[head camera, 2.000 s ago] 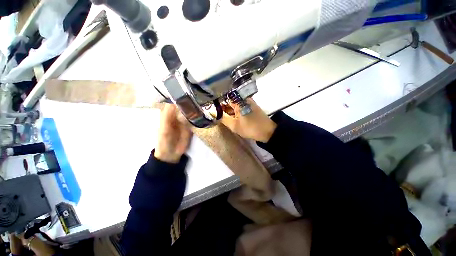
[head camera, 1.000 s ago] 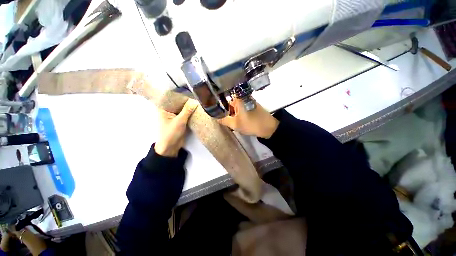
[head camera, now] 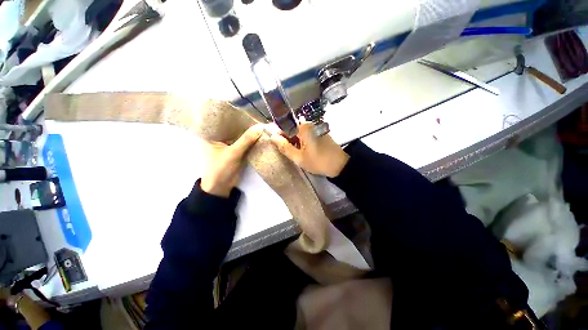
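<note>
A long beige-brown fabric strip [head camera: 287,184] runs from the table's far left, bends under the machine's left end, and hangs over the front edge toward the lap. White backing shows at its lower part. My left hand [head camera: 229,161] grips the strip just left of the needle area, thumb on top. My right hand [head camera: 316,151] holds the strip beside it, its fingers partly hidden by the machine head [head camera: 361,38]. A shiny guard [head camera: 274,97] hides the needle and presser foot.
Right of the head lie a thin silver tool [head camera: 461,76], an orange-handled tool [head camera: 545,80] and dark red handles [head camera: 568,54]. A blue pen [head camera: 496,30] is on the head. A blue strip [head camera: 66,193] and small black items are at left. Another person's hand [head camera: 29,310] shows lower left.
My left hand has moved from beside the guard onto the strip and grips it. The strip now bulges up left of the needle area. My right hand has stayed near the needle area.
</note>
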